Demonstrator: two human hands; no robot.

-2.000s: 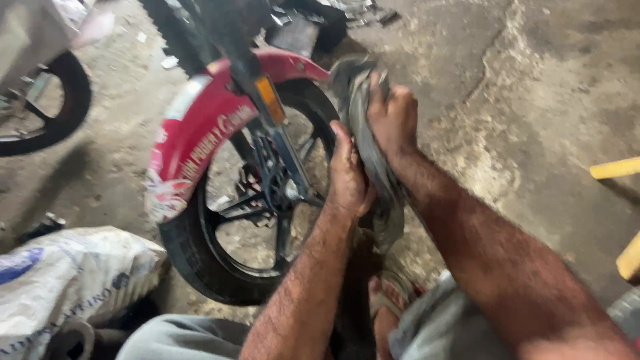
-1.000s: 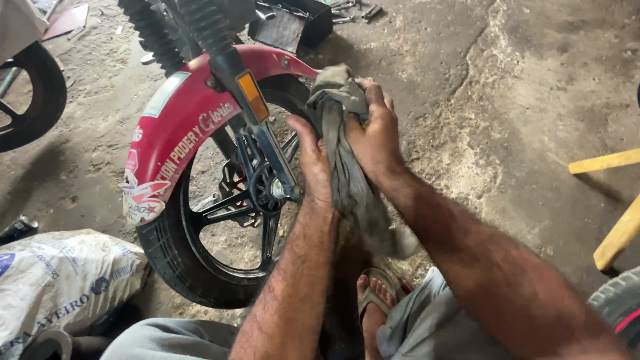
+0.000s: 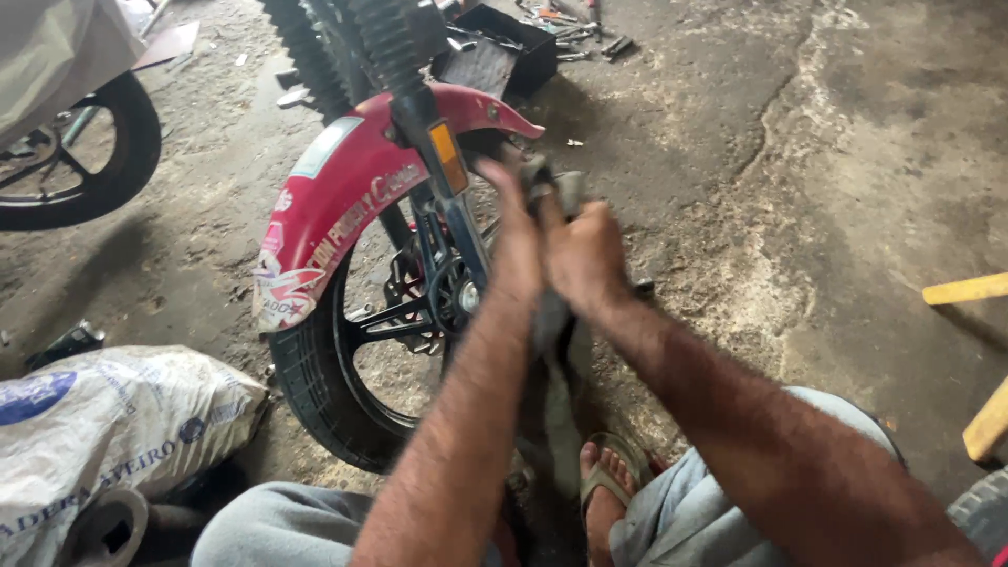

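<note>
A grey-green cloth rag is between my two hands and hangs down below them toward my sandalled foot. My right hand is closed around its upper part. My left hand presses against it from the other side, fingers blurred and pointing up, so its grip is unclear. Just left of my hands stands a motorcycle's front wheel with black spokes, a brake disc and a red front fender bearing stickers. The fork with its orange reflector rises beside my left hand.
A black tool box and loose hand tools lie on the concrete floor beyond the wheel. A white woven sack is at lower left, beside a round metal part. Another wheel stands at upper left; yellow legs are at right.
My hands have shifted against each other around the rag. My left fingers, apart from the thumb side a second ago, are now blurred against it. The rag hangs lower and straighter.
</note>
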